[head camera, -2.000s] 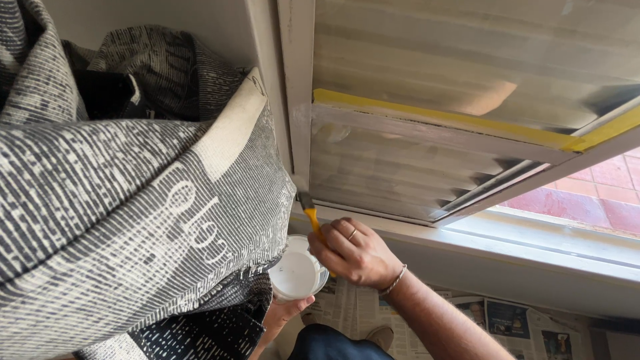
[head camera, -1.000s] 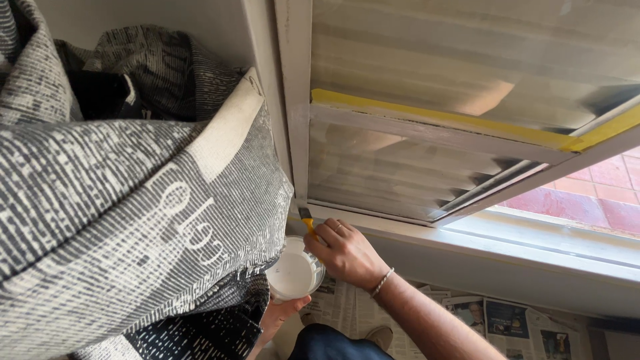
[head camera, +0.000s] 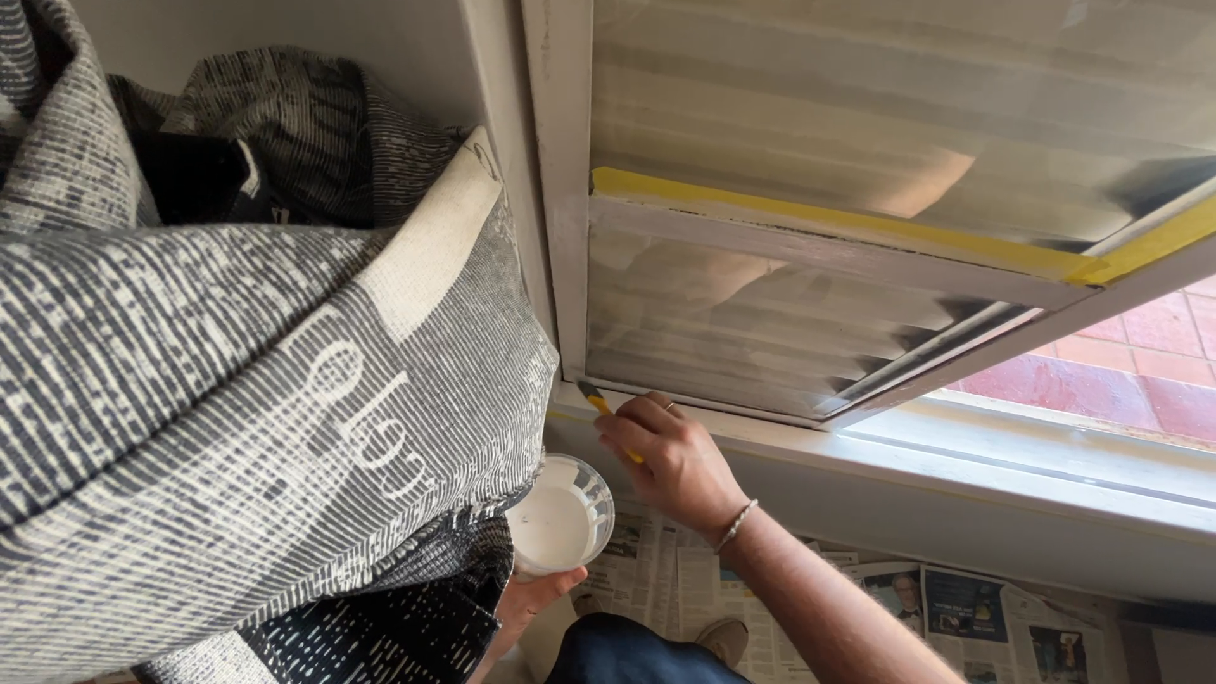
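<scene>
My right hand (head camera: 670, 456) grips a small paintbrush (head camera: 598, 399) by its yellow handle. The dark bristles touch or nearly touch the lower left corner of the white window frame (head camera: 760, 425). Below the brush, my left hand (head camera: 532, 603) holds a clear plastic cup (head camera: 603, 518) from underneath; white paint (head camera: 551, 527) lies in it. Part of that hand is hidden by the cup and the fabric. Yellow masking tape (head camera: 836, 218) runs along the glass above the crossbar (head camera: 817, 249) and up the right side of the pane.
A large black-and-white patterned fabric (head camera: 266, 380) bulges close on the left, against the frame's side. Newspapers (head camera: 665, 570) cover the floor below, with a shoe (head camera: 724, 641) on them. At the right the window stands open onto red tiles (head camera: 1092, 380).
The brush has shifted from the frame's left side near the fabric to the lower left corner, its handle now slanting down to the right. The cup stays in my left hand at about the same place.
</scene>
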